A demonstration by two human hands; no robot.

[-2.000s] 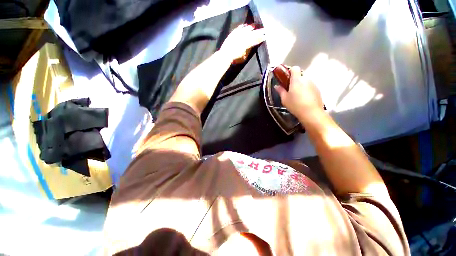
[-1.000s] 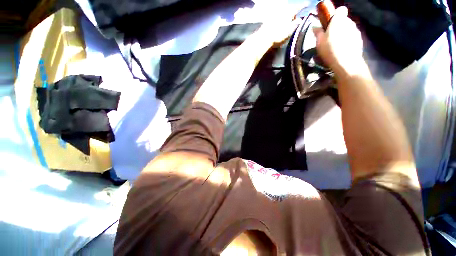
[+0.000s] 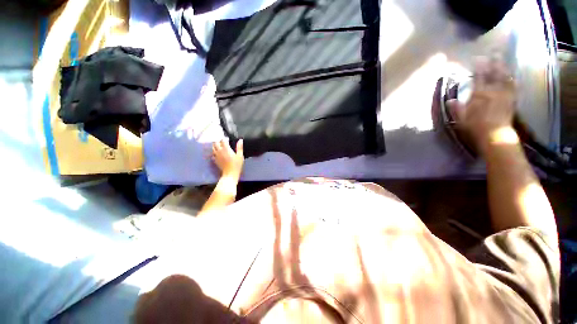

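Observation:
A black garment panel [image 3: 291, 101] lies flat on the white pressing cloth [image 3: 180, 126], with a dark ridge across it and a dark folded band down its right side. My left hand [image 3: 228, 158] is at the panel's lower left corner, fingers apart, holding nothing that I can see. The steam iron [image 3: 448, 117] stands on the cloth to the right of the panel, apart from it. My right hand [image 3: 487, 98] is blurred and lies over the iron; the handle is hidden, so I cannot tell whether the fingers grip it.
Crumpled small black pieces [image 3: 111, 88] lie on the cardboard carton [image 3: 95, 158] at the left. Dark cloth [image 3: 484, 9] lies at the far right. Thin black strips [image 3: 185, 28] hang near the panel's far left corner. A dark hose [image 3: 538, 152] runs off the right side.
The iron and my right hand have moved off the panel to the right. My left hand has come back from the panel's far side to its near left corner, leaving the panel uncovered.

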